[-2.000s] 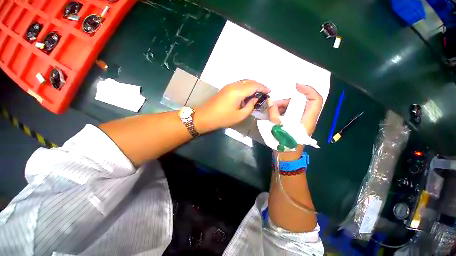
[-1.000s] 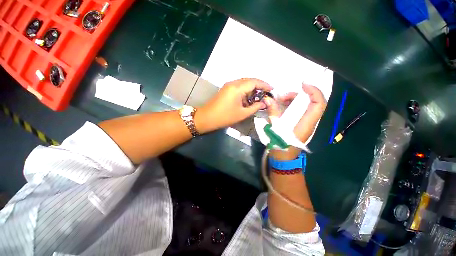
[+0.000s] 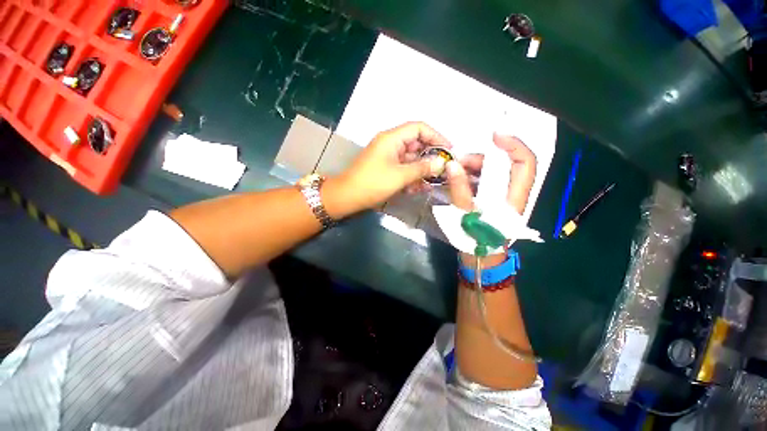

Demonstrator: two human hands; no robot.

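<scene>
My left hand [image 3: 383, 172], with a metal watch at the wrist, holds a round electronic module [image 3: 438, 162] between thumb and fingers, over the near part of the white work sheet [image 3: 420, 93]. My right hand [image 3: 505, 181], with a blue wristband, holds the dispensing syringe wrapped in a white wiping tissue [image 3: 452, 229]. The green air cap [image 3: 481, 232] sticks out toward the wrist, and a clear air hose [image 3: 490, 324] trails from it along the forearm. My right fingertips meet the module. The syringe barrel and tip are mostly hidden.
An orange-red component tray [image 3: 126, 109] with several modules is at the left, near a folded paper [image 3: 203, 161]. Grey-brown cardboard pieces [image 3: 304, 147] lie by the sheet. A blue stick [image 3: 568, 194], a small brush or screwdriver [image 3: 586, 211] and a clear plastic bag [image 3: 643, 290] lie right. Another module [image 3: 520, 28] lies beyond.
The module in my left hand has turned and now shows a yellowish part and shiny rim. My right hand shifted slightly. The modules on the green surface beyond the sheet have moved.
</scene>
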